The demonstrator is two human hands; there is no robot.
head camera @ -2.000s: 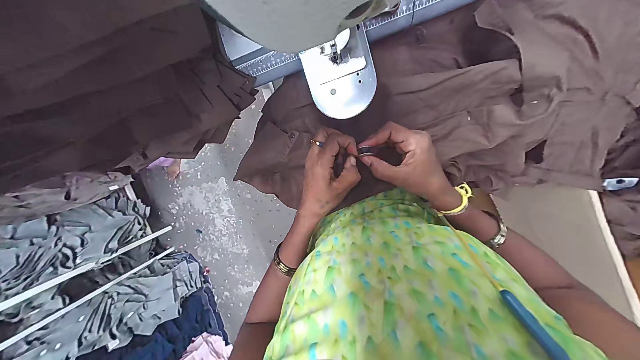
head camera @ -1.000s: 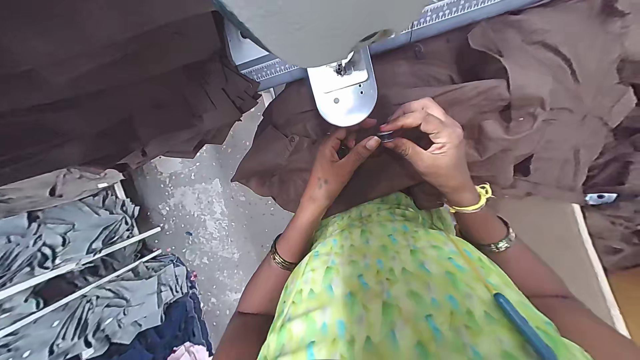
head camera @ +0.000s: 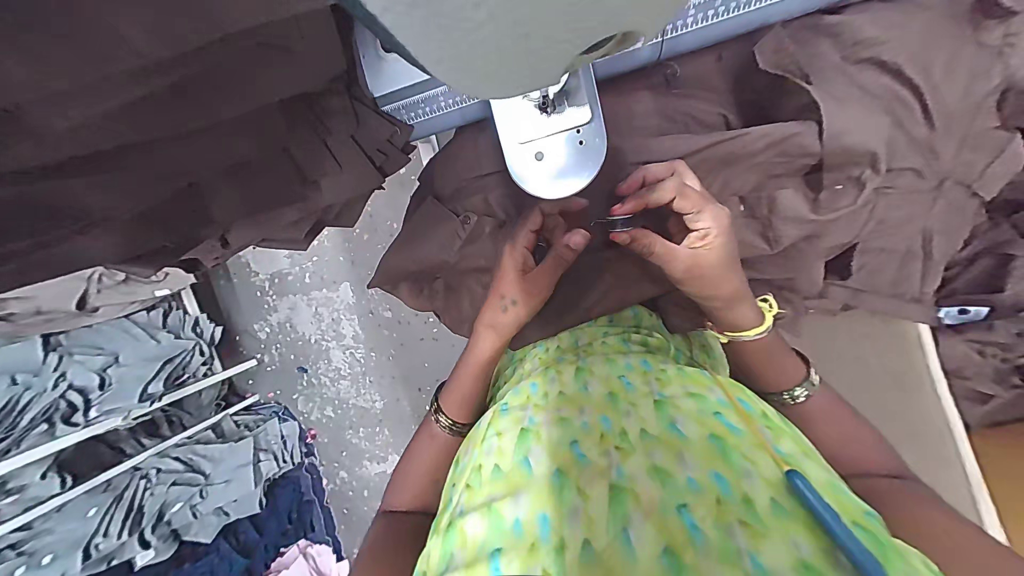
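Note:
My right hand (head camera: 684, 232) pinches a small metal bobbin wound with dark thread (head camera: 620, 223) between thumb and fingers. Just left of it, my left hand (head camera: 536, 260) is curled with thumb and fingertips close together; a short dark thread end shows between the hands, and whether the left fingers grip it I cannot tell. Both hands are in front of the rounded metal sewing bed (head camera: 552, 164) of a sewing machine, whose pale head (head camera: 520, 40) is above. Brown fabric (head camera: 448, 240) with a small button lies beneath the hands and spreads to the right.
Stacked brown cloth pieces (head camera: 176, 144) hang at the upper left. A ruler-marked strip (head camera: 720, 22) runs behind the machine head. Grey garments (head camera: 96, 376) and white bars (head camera: 192, 392) are at lower left, over a speckled floor (head camera: 328, 352). A blue-handled tool (head camera: 832, 520) hangs on a yellow cord over my clothing.
My hands have moved apart from their close hold two seconds ago. The bobbin now shows plainly in my right fingers.

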